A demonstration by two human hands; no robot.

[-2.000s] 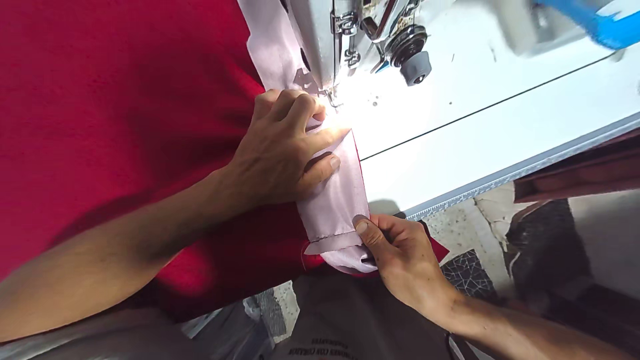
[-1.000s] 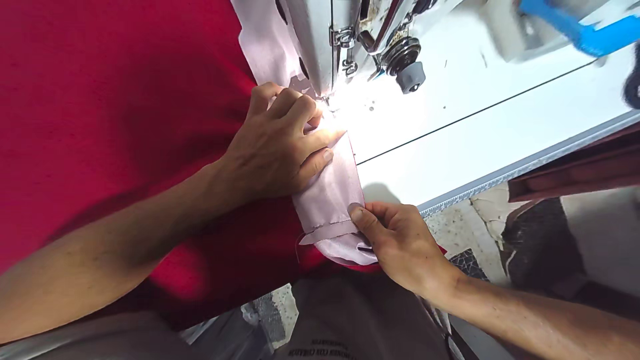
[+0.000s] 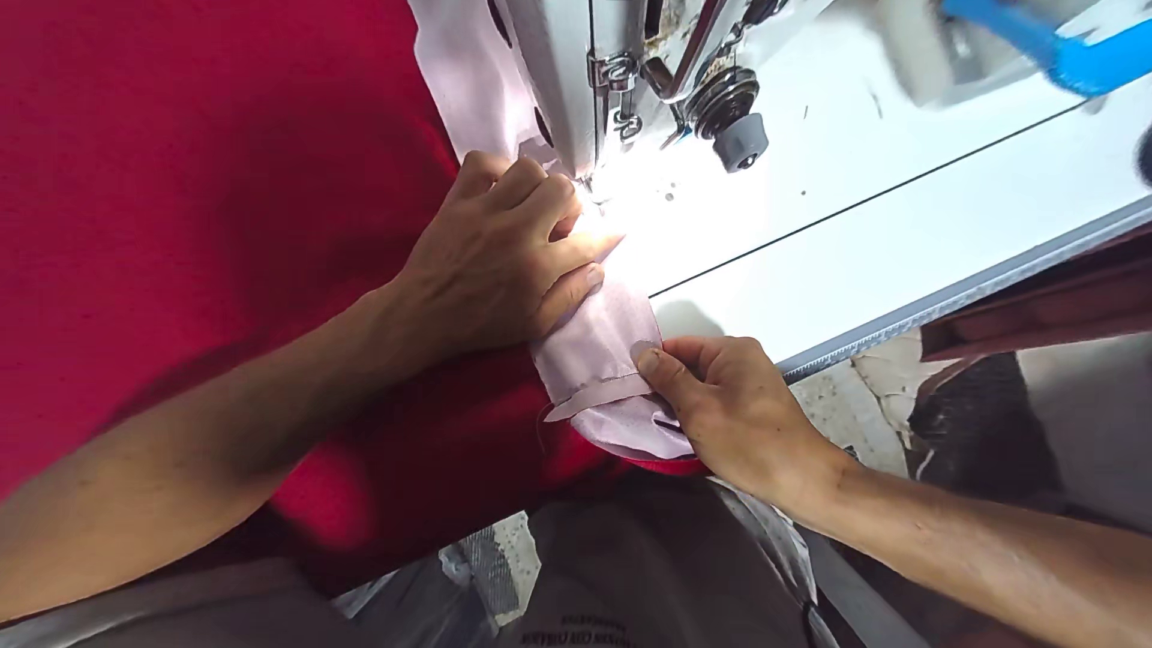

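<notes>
A pale pink fabric strip (image 3: 598,337) lies along the edge of a large red cloth (image 3: 135,180) and runs beneath the head of a white sewing machine (image 3: 553,72). My left hand (image 3: 504,256) rests on the strip just before the presser foot, fingers bent and pressing down, with the cloth under the palm. Between thumb and fingers my right hand (image 3: 720,387) pinches the strip's right edge, beside a seam that crosses it. Past that seam the strip curves over the red cloth. Bright lamp light washes out the needle area.
The machine's tension knob (image 3: 740,142) juts out right of the head. A blue plastic object (image 3: 1098,58) lies on the white table (image 3: 864,243) at the upper right. Dark red fabric (image 3: 1044,288) hangs beyond the table's edge, above a light floor (image 3: 850,418).
</notes>
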